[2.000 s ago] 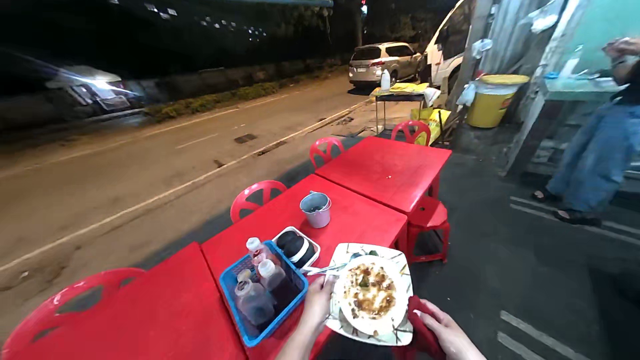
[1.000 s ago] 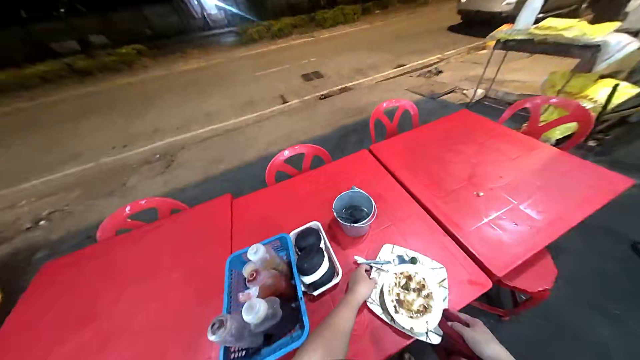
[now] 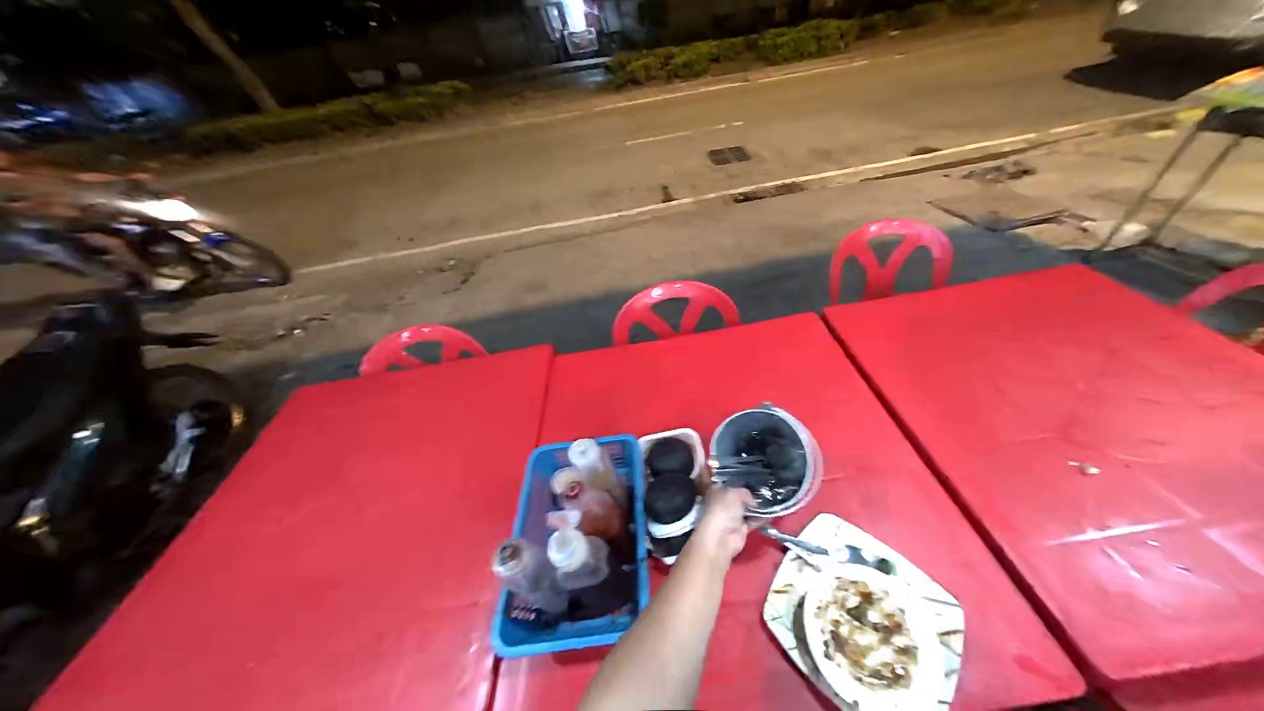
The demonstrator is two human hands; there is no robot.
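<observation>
My left hand [image 3: 726, 518] is at the near left rim of a small metal bucket [image 3: 812, 464]; whether its fingers grip the rim or something at it is not clear. Dark contents and what may be utensils show inside the bucket. Right of the hand, a patterned square plate [image 3: 943, 612] carries a white round dish of browned food [image 3: 864, 632], with a metal utensil [image 3: 795, 540] across its upper left corner. Left of the bucket, a white tray [image 3: 691, 444] holds dark-lidded containers [image 3: 671, 497]. Beside it stands a blue plastic basket [image 3: 644, 553] of squeeze bottles [image 3: 578, 555]. My right hand is out of view.
Red tables [image 3: 395, 533] stand side by side, with red plastic chairs [image 3: 674, 306] along their far edge. Beyond lies a road [image 3: 553, 188]. A parked motorcycle [image 3: 89, 425] stands at the left, and another, blurred motorcycle [image 3: 168, 237] is behind it. Metal stand legs [image 3: 1175, 183] show at the right.
My left hand has left the plate's edge and moved to the bucket. My right hand, by the plate before, is out of view. The view has turned left, bringing motorcycles into sight.
</observation>
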